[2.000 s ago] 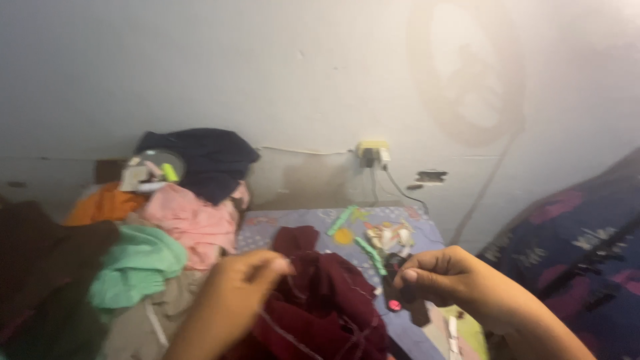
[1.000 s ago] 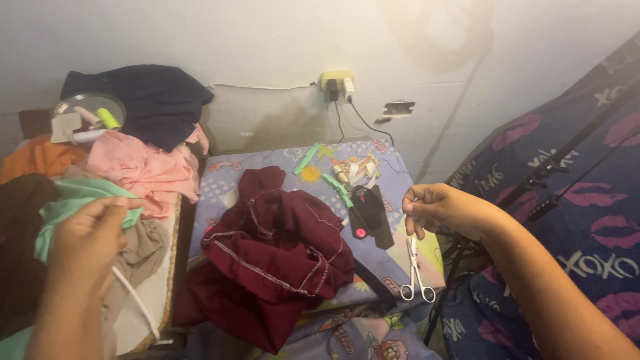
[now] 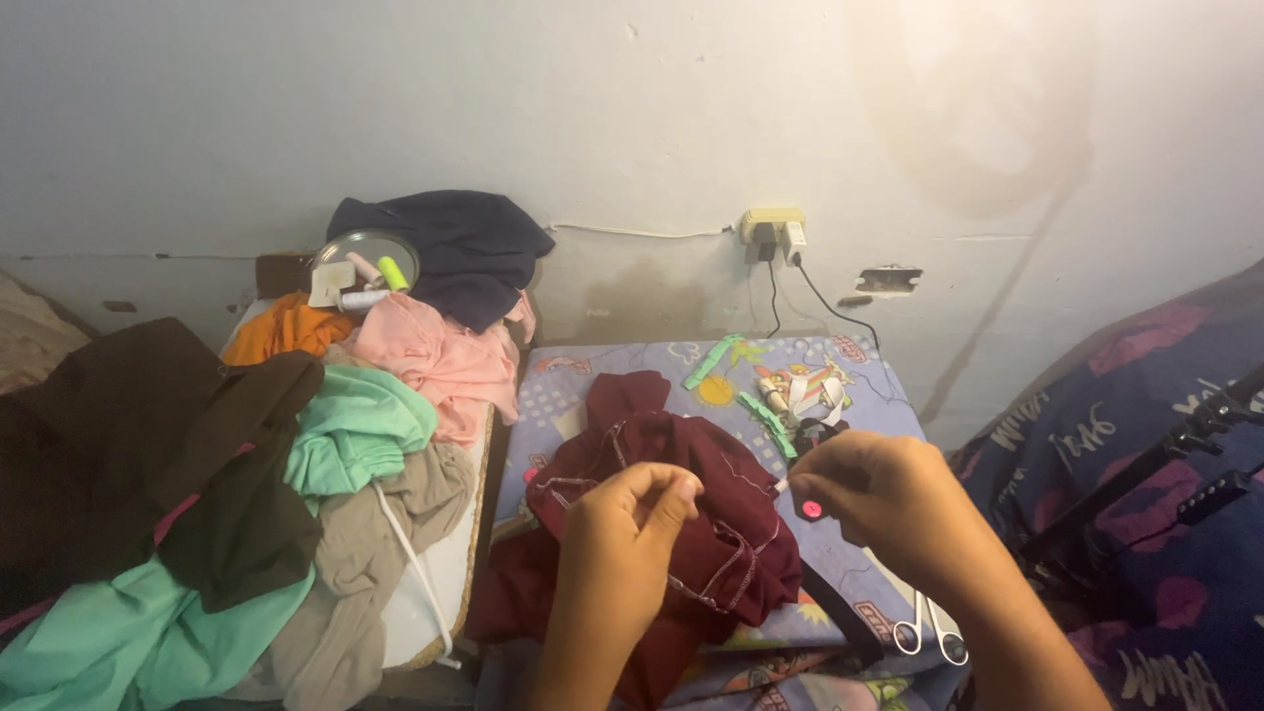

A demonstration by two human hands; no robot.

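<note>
A dark red garment with pale overlocked seams (image 3: 681, 444) lies on the patterned cloth-covered table (image 3: 592, 375). Above it is my left hand (image 3: 632, 533), thumb and forefinger pinched together; whether a thread is between them is too fine to tell. To the right, my right hand (image 3: 869, 484) pinches a small pale tip that points toward the garment; what it belongs to is unclear. Below the right wrist, white-handled scissors (image 3: 926, 632) lie on the table edge, their blades partly hidden. A pink button-like disc (image 3: 812, 509) shows on a dark item just beneath the right fingers.
Green clips (image 3: 766, 423), small spools and white ribbon (image 3: 825, 393) lie at the table's back right. On the left are heaped clothes (image 3: 360, 425) and a round tray of thread spools (image 3: 370, 247). A wall outlet (image 3: 773, 222) holds plugs; a black stand (image 3: 1145, 474) is at right.
One second ago my left hand was over the clothes pile at left; it is now above the red garment, nearer my right hand. The view has shifted.
</note>
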